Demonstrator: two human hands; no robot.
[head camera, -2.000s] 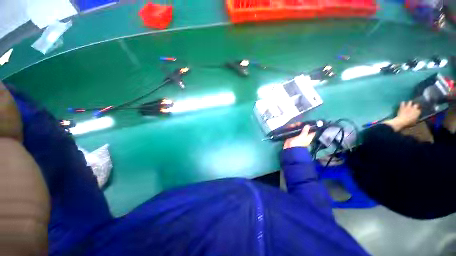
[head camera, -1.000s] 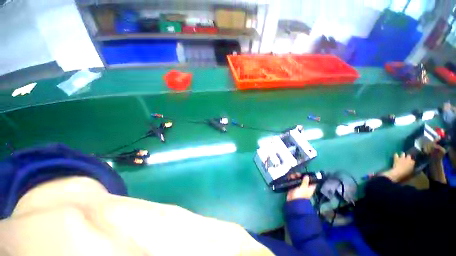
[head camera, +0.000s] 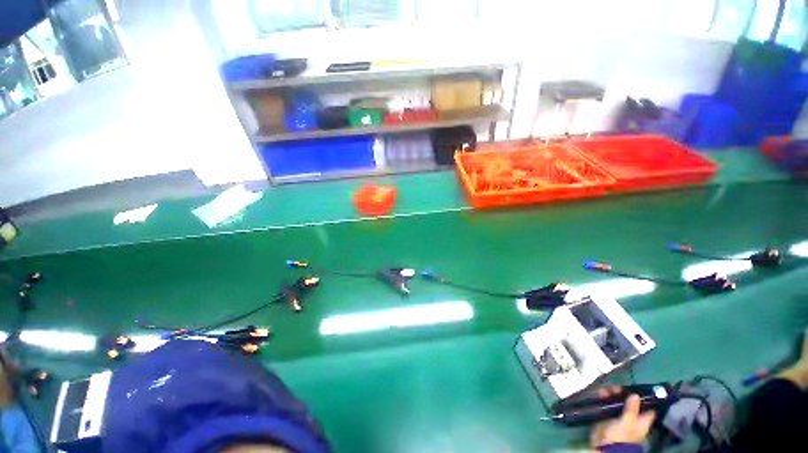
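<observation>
My right hand (head camera: 631, 426), at the lower right, is closed around a black electric screwdriver (head camera: 602, 407), whose thin tip points left. The pale grey-white screw feeder (head camera: 580, 354) stands on the bench just beyond it. My left sleeve (head camera: 199, 398) fills the lower left. Only a sliver of skin shows in its cuff at the bottom edge, and the hand is out of the picture. Black cable assemblies lie across the green bench, such as one with a paired black end (head camera: 545, 296) behind the feeder and one with copper-coloured tips (head camera: 248, 336) near my left sleeve.
Orange-red trays (head camera: 532, 196) and a small orange-red bin (head camera: 375, 200) stand on the far strip. Clear plastic (head camera: 228, 205) lies left of them. Another person's hand is at the right edge; another feeder (head camera: 81, 409) and a blue sleeve (head camera: 18, 432) are at lower left. Shelves stand behind.
The view has tilted up, showing more of the shelves and wall. My left hand, large and close a second ago, has left the picture. My right hand still holds the screwdriver by the feeder.
</observation>
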